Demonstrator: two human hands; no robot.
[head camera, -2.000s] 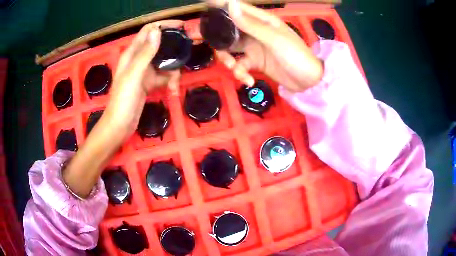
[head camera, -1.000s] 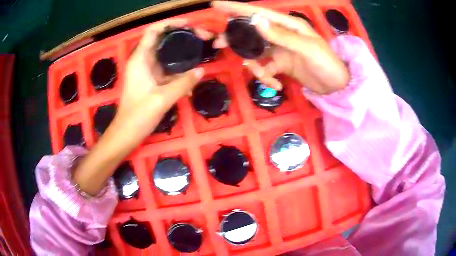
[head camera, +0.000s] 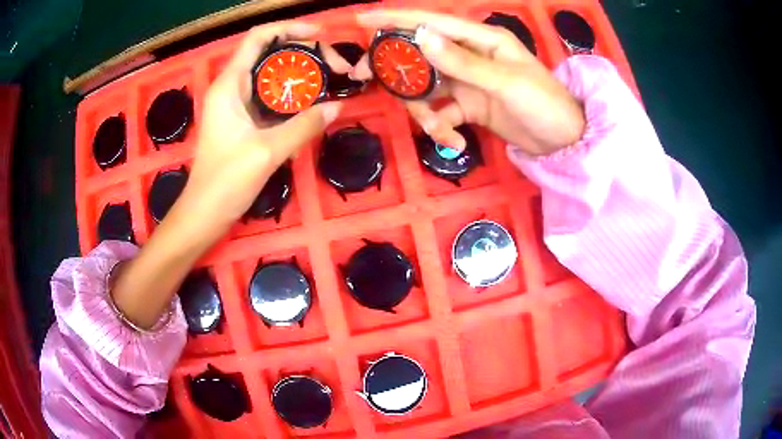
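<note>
My left hand (head camera: 227, 129) holds a round black smartwatch body (head camera: 290, 81) by its rim above the foam tray. Its face is lit with an orange-red dial and pale marks and hands. My right hand (head camera: 493, 81) holds a second smartwatch body (head camera: 401, 65), tilted, with a darker orange-red dial lit. The two watches are apart. The red foam tray (head camera: 437, 324) lies beneath them, with dark watch heads in many pockets. Another watch in the tray (head camera: 349, 159) rests dark below the held pair. The fingers hide part of a watch between the hands.
A silver-rimmed watch (head camera: 484, 253) and a black one (head camera: 448, 153) show teal patches. Another silver-rimmed watch (head camera: 394, 383) reflects white. Two lower-right pockets hold nothing. A thin tan edge (head camera: 171, 45) runs behind the tray on the dark green surface (head camera: 699, 77).
Both held watch faces, dark before, now show orange-red dials. Compared with the oldest frame, my hands hold the watches flatter towards the camera, and the right one is lower.
</note>
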